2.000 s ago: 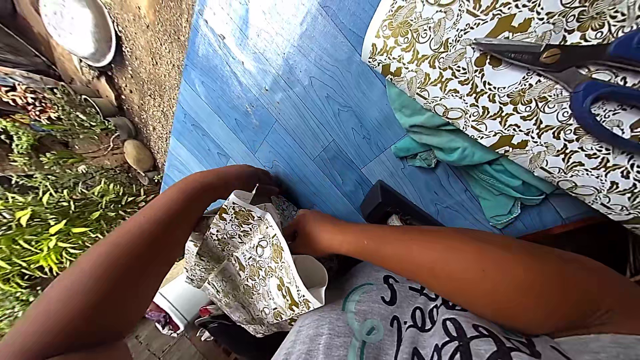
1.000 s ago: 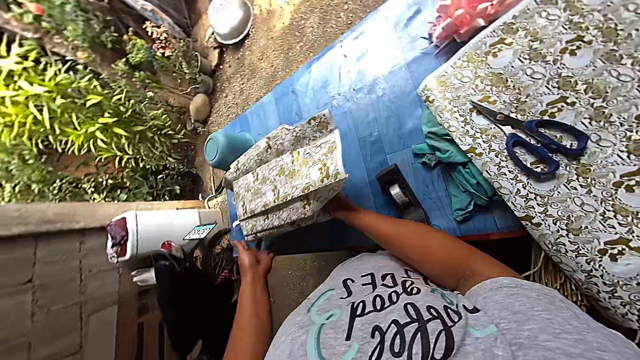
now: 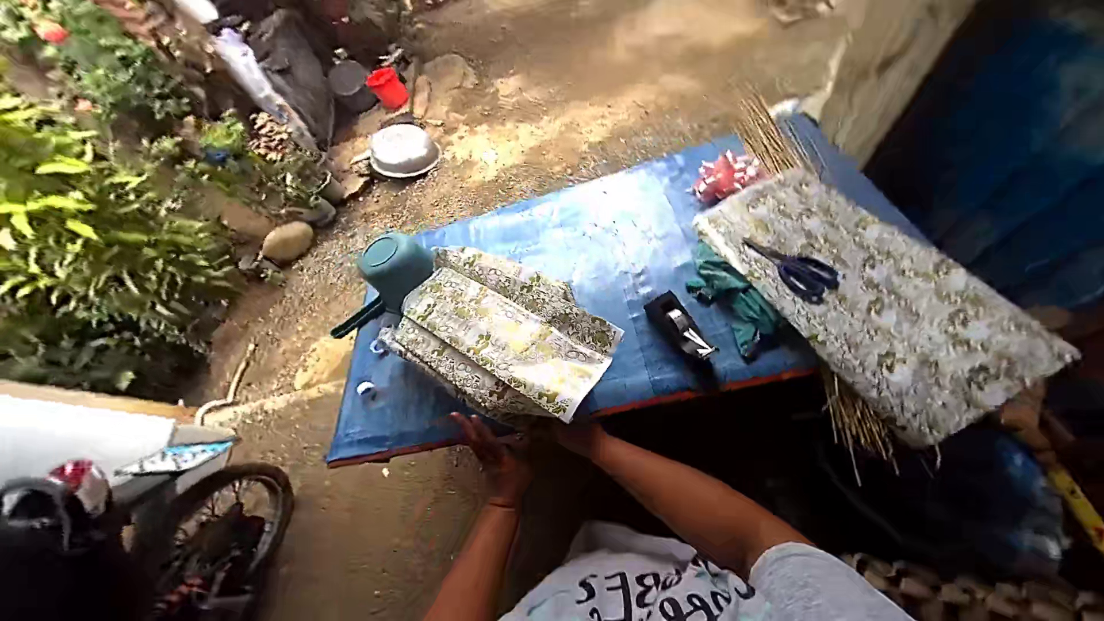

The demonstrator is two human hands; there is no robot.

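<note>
Folded wrapping paper with a gold floral pattern (image 3: 509, 336) lies at the near edge of the blue table (image 3: 595, 224). My left hand (image 3: 496, 457) is at the paper's lower edge, fingers apart. The fingers of my right hand (image 3: 573, 434) are hidden under the paper's near corner, so its grip cannot be told. Against the far left of the paper is a teal plastic dipper (image 3: 397, 263). Right of the paper stands a black tape dispenser (image 3: 677, 326). Blue-handled scissors (image 3: 802, 272) rest on a flat stack of patterned paper (image 3: 888, 302), with a green cloth (image 3: 737, 297) beside it.
A red and white ribbon bow (image 3: 727, 177) and a bundle of thin sticks (image 3: 768, 138) are at the table's far right. A motorcycle wheel (image 3: 233, 526) is at lower left. Beyond the table, a metal basin (image 3: 404, 151) and a red container (image 3: 388, 88) sit on the ground.
The view has swung and widened. Two seconds ago both hands were at the bunched paper close to my body; now the paper is spread flatter over the table's left part.
</note>
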